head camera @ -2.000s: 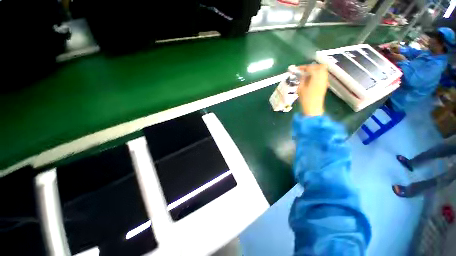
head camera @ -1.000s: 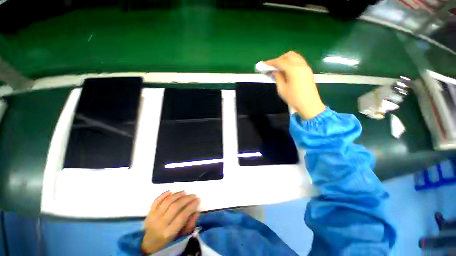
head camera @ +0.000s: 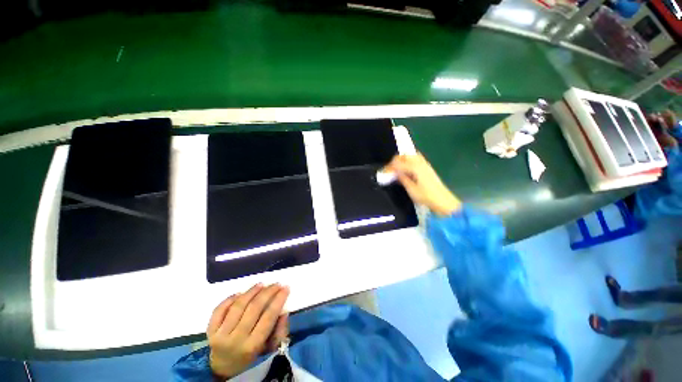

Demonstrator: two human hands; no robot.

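A white foam tray (head camera: 134, 317) holds three glossy black panels side by side: a left panel (head camera: 116, 194), a middle panel (head camera: 258, 194) and a right panel (head camera: 366, 164). My right hand (head camera: 419, 183) pinches a small white wipe (head camera: 386, 177) over the right panel, at or close to its surface. My left hand (head camera: 247, 328) rests at the tray's front edge below the middle panel, fingers together, with nothing visible in it. The fingers' undersides are hidden.
A whitish bottle with a shiny top (head camera: 512, 134) and a white scrap (head camera: 536, 165) stand and lie on the dark green bench. A tray stack (head camera: 591, 142) is at the right, by a blue-sleeved person (head camera: 665, 179). A pale rail (head camera: 247, 116) borders the green belt (head camera: 247, 60).
My right hand has moved down from above the rail to over the right panel with the wipe. My left hand stays at the tray's front edge. The view has shifted, showing more on the right.
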